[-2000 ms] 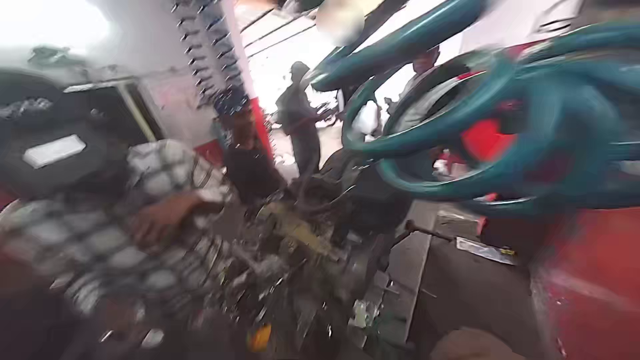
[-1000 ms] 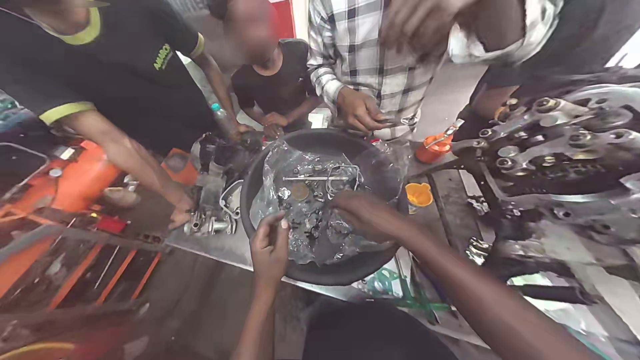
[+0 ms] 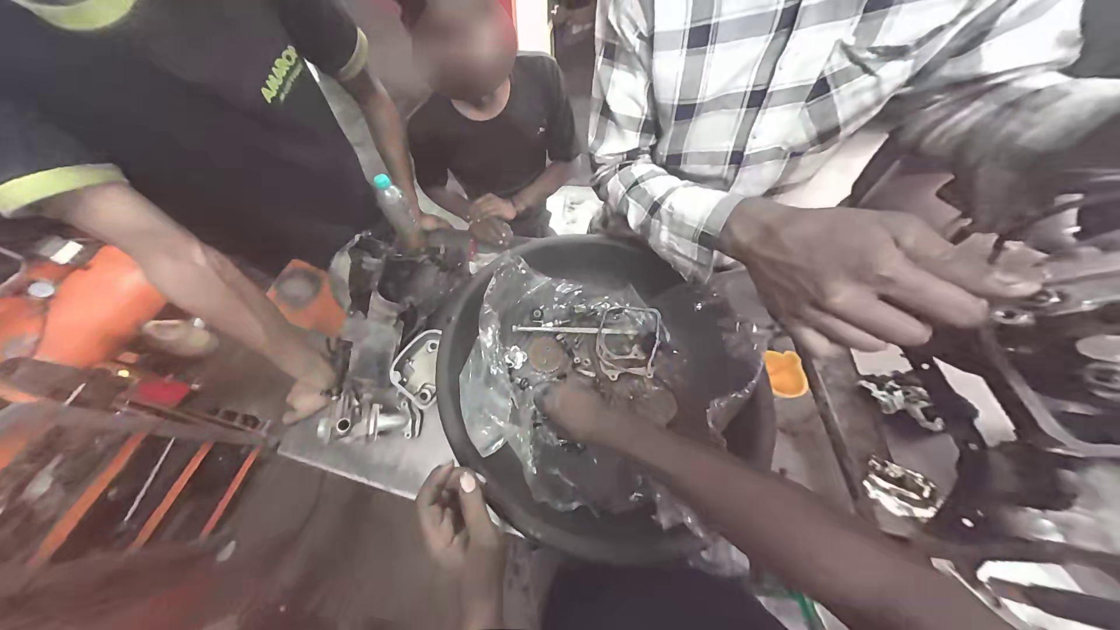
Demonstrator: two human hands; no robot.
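Note:
A round black tub (image 3: 455, 420) lined with clear plastic sheet (image 3: 490, 398) holds small metal parts, among them a toothed gear (image 3: 549, 356), a long thin rod (image 3: 560, 330) and a frame-shaped gasket (image 3: 628, 346). My right hand (image 3: 582, 411) reaches into the tub, its fingertips low among the parts below the gear; whether it grips one is hidden. My left hand (image 3: 459, 512) is raised just outside the tub's lower left rim, fingers curled and somewhat apart, with nothing visible in them.
A person's hand in a checked sleeve (image 3: 866, 271) hangs over the tub's right side, near a large metal engine assembly (image 3: 1050, 376). Another person's hand (image 3: 308, 398) touches metal castings at left. A gasketed cover (image 3: 417, 369), water bottle (image 3: 395, 206) and orange dish (image 3: 786, 374) surround the tub.
The view has swung down from the workshop to the tub. Since one second ago my left hand has moved off the tub's edge, and the checked-sleeved person's hand has come lower at right.

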